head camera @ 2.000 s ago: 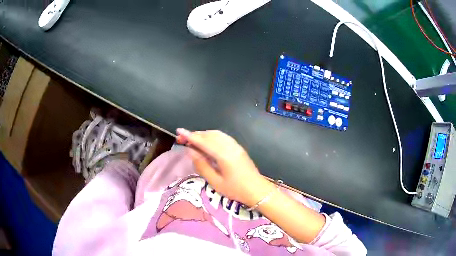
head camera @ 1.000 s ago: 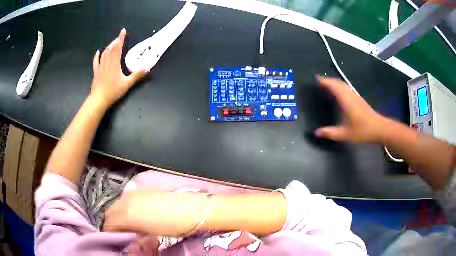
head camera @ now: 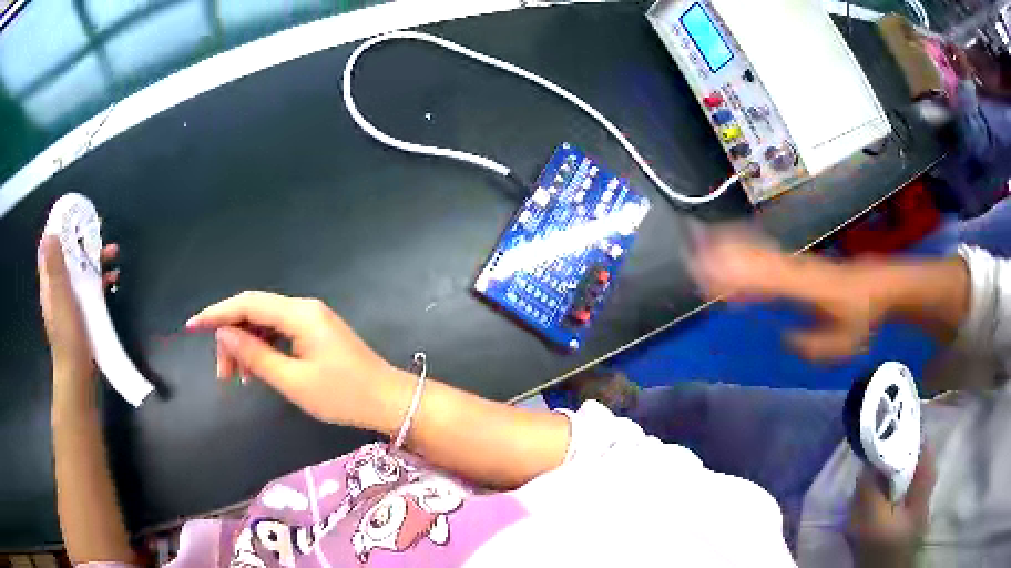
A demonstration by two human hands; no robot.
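My left hand (head camera: 58,294), at the far left, grips a white device unit (head camera: 98,316) around its rounded head. The unit's handle slants down to the right above the black bench. My right hand (head camera: 299,361), with a bracelet, is beside the handle, its thumb and forefinger stretched toward it. A faint reddish line, perhaps a thin wire, shows near its fingertips; I cannot tell whether they hold it. The blue test board (head camera: 565,244) lies tilted on the bench right of my hands, with glare across it.
A white cable (head camera: 499,69) loops from the board to a meter (head camera: 765,100) with a lit screen at upper right. Another person's blurred hand (head camera: 793,294) is over the bench's front edge. That person's other hand (head camera: 892,521) holds a white round-headed unit (head camera: 890,416).
The view has swung right. My left hand, reaching at a unit on the bench before, now holds one. My right hand has moved from my lap to over the bench beside it.
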